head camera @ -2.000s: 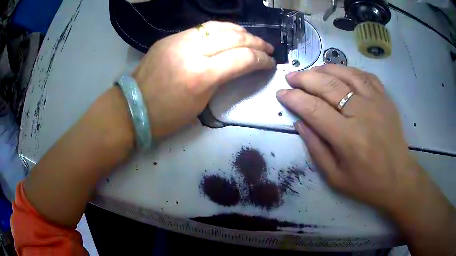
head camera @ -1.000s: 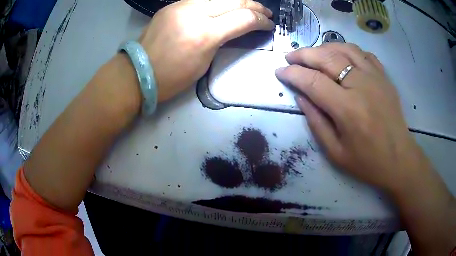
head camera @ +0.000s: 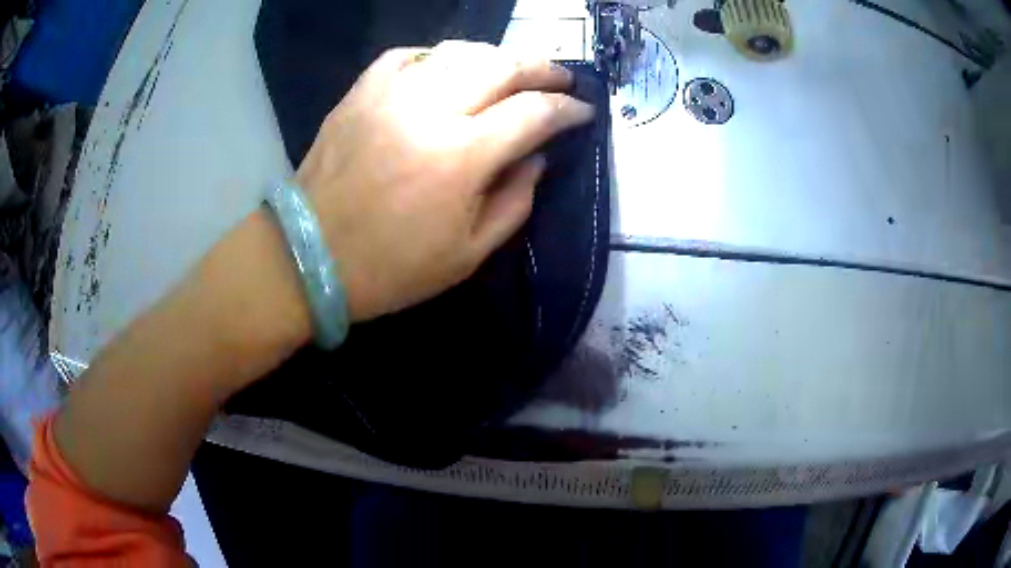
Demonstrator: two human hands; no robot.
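A dark garment panel (head camera: 477, 355) with a curved edge and a pale topstitching line lies on the machine bed and reaches down to the table's near edge. My left hand (head camera: 443, 178) rests on top of it, palm down, fingertips near the presser foot (head camera: 616, 42). The fingers are bent; whether they pinch the cloth is hidden. A green bangle is on the wrist. The panel's upper right corner lies beside the foot, left of the round throat plate (head camera: 652, 83). My right hand is out of the picture.
A cream ribbed knob (head camera: 757, 24) stands right of the foot. A small round metal disc (head camera: 708, 100) is set in the bed. A ruler tape (head camera: 554, 484) runs along the table's near edge. Blue and dark clutter lies at the far left.
The dark panel has come towards me and turned, and now covers part of the bed and the table's dark smudges. My right hand has left the picture. My left hand sits slightly lower.
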